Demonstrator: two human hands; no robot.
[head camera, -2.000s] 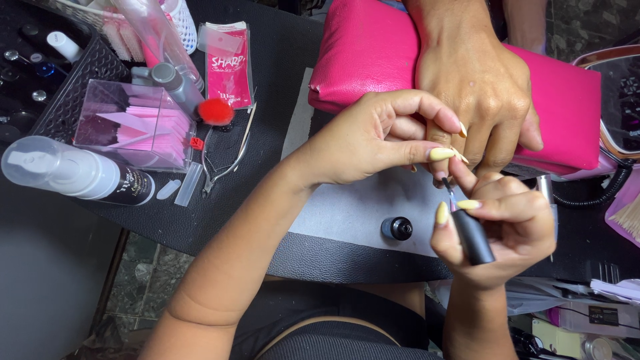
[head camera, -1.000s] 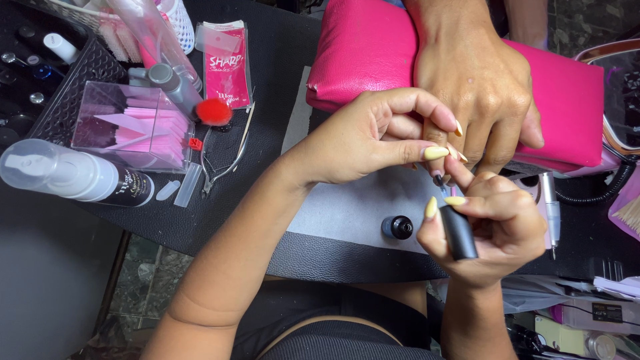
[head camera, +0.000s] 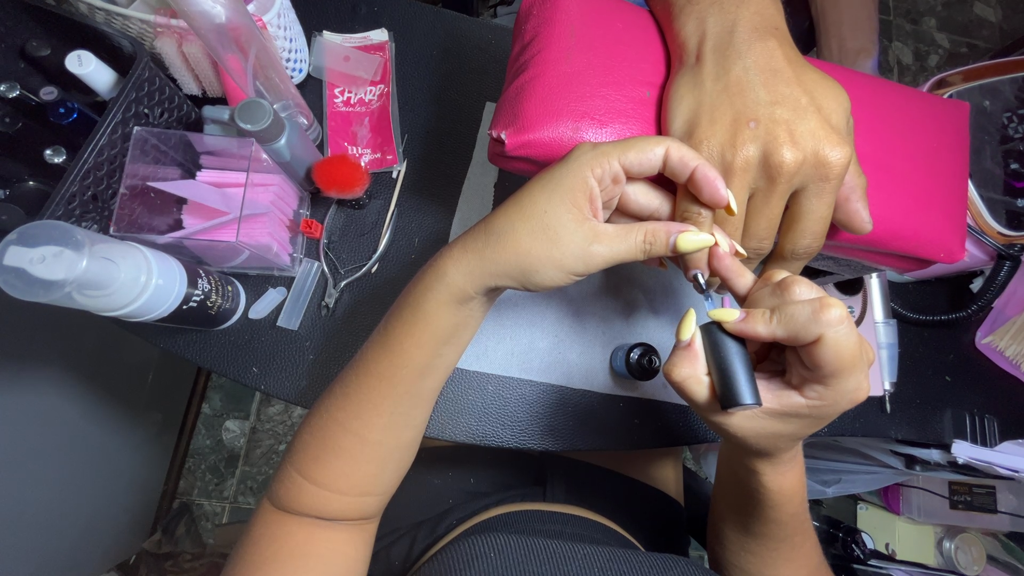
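Observation:
My left hand (head camera: 592, 212) pinches one finger of another person's hand (head camera: 756, 136), which lies palm down over a pink padded hand rest (head camera: 588, 72). Between the thumb and fingers of my right hand (head camera: 784, 352) is the black cap of a nail polish brush (head camera: 730, 366). Its brush tip is at the dark, shiny nail (head camera: 699, 280) of the held finger; whether the bristles touch it I cannot tell. A small dark polish bottle (head camera: 636, 362) without its cap lies on the pale paper sheet (head camera: 552, 336), left of my right hand.
On the black table at left are a clear box of pink files (head camera: 216, 200), a pump bottle (head camera: 120, 276), cuticle nippers (head camera: 340, 280), a red pompom brush (head camera: 340, 176) and a black basket (head camera: 120, 136). An electric nail file handpiece (head camera: 882, 328) lies at right.
My right hand has shifted slightly and the black cap is tilted more upright than two seconds ago. My left hand keeps its hold on the finger.

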